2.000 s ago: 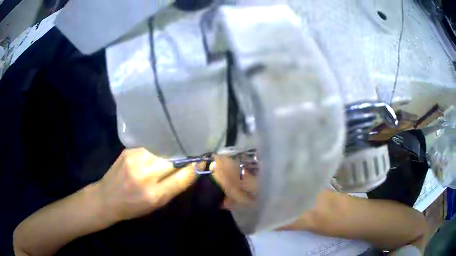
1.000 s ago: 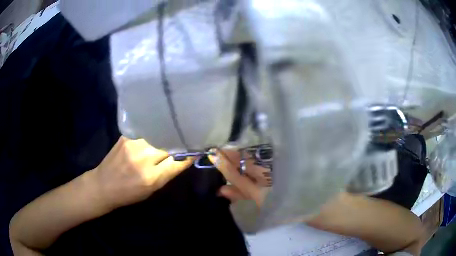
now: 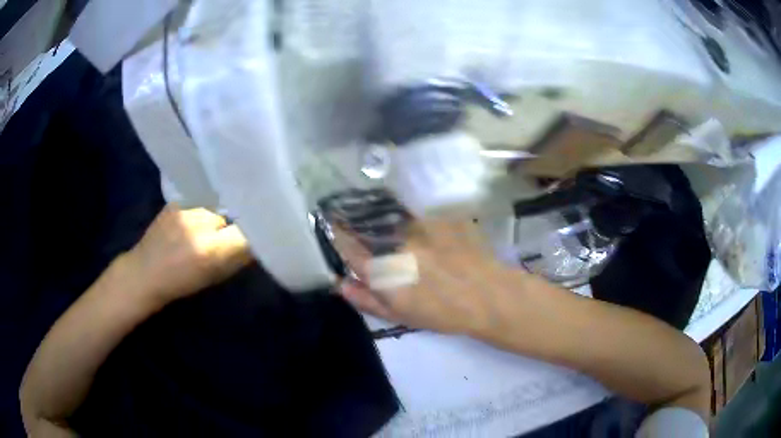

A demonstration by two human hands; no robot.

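Observation:
The black cloth (image 3: 77, 197) lies left of the machine and over the table's near edge. My left hand (image 3: 184, 252) rests on it beside the head's left side; its fingertips are hidden behind the pale curved guard (image 3: 248, 162), and I cannot tell what they hold. My right hand (image 3: 428, 278) is right of the guard, near blurred metal parts (image 3: 364, 214) below the machine head; its fingertips are partly hidden. The needle area is hidden behind the guard.
The off-white sewing machine head (image 3: 531, 51) fills the top. A clear bottle with a black top (image 3: 565, 248) lies behind my right forearm, beside a black cloth piece (image 3: 664, 257). The white table (image 3: 479, 385) has ruler marks. A clear plastic bag (image 3: 741, 205) is at the right.
The view has shifted, so the machine head and guard appear farther left and the bottle shows. My right hand now shows right of the guard instead of partly behind it.

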